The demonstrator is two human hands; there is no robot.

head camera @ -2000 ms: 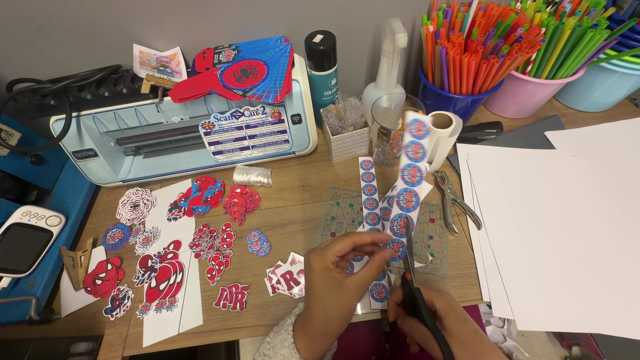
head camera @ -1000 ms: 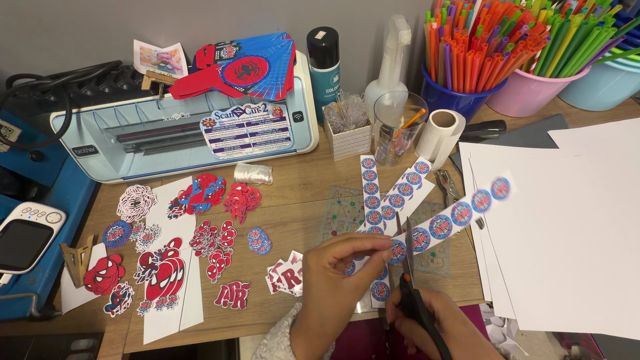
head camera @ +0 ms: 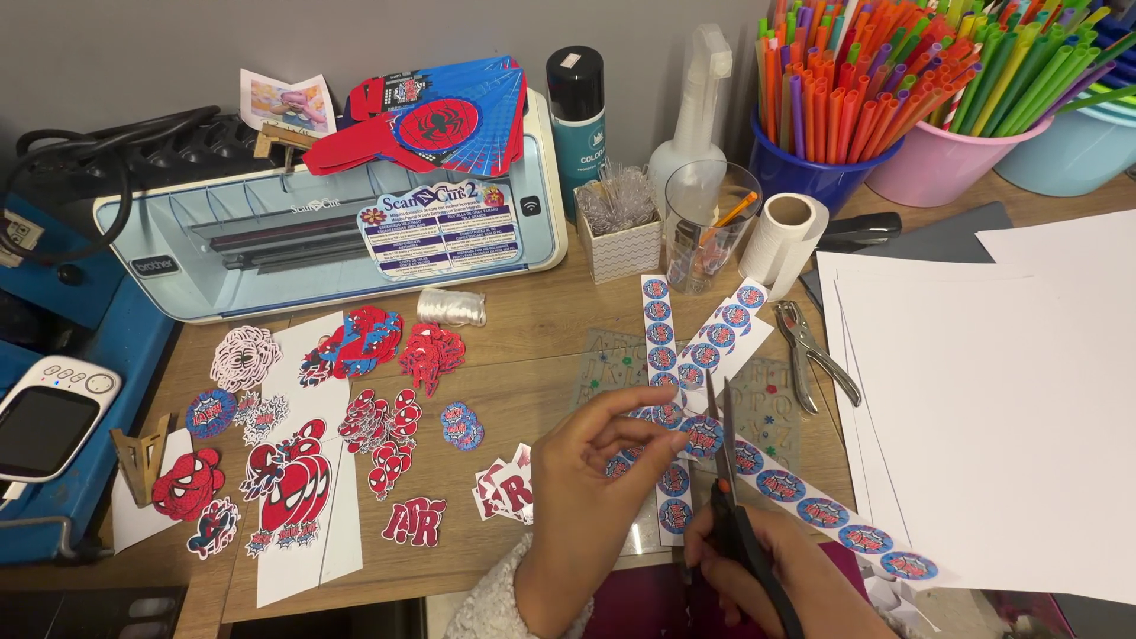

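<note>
My left hand (head camera: pixel 603 479) pinches a printed paper strip of round blue and red stickers (head camera: pixel 781 485) near one end, between thumb and fingers. My right hand (head camera: pixel 772 568) holds black-handled scissors (head camera: pixel 723 461), whose parted blades point away from me and straddle the strip just right of my left fingertips. The rest of that strip slants down to the right, over my right hand. More strips of round stickers (head camera: pixel 661 333) lie crossed behind, on a clear letter stencil sheet (head camera: pixel 772 399). Small cut-out round stickers (head camera: pixel 462 426) lie in a group left of my left hand.
Cut-out character pieces (head camera: pixel 302 488) lie at the left before a cutting machine (head camera: pixel 160 231). Behind the strips stand a plastic cup (head camera: pixel 710 222), a paper roll (head camera: pixel 783 240) and a spray can (head camera: pixel 577 124). A hole punch (head camera: pixel 812 355) and white sheets (head camera: pixel 985 399) are at the right.
The held strip's free end has swung from upright, through up-right, to down-right. The hole punch, partly covered by the strip one second ago, now shows whole. Both hands remain in about the same place.
</note>
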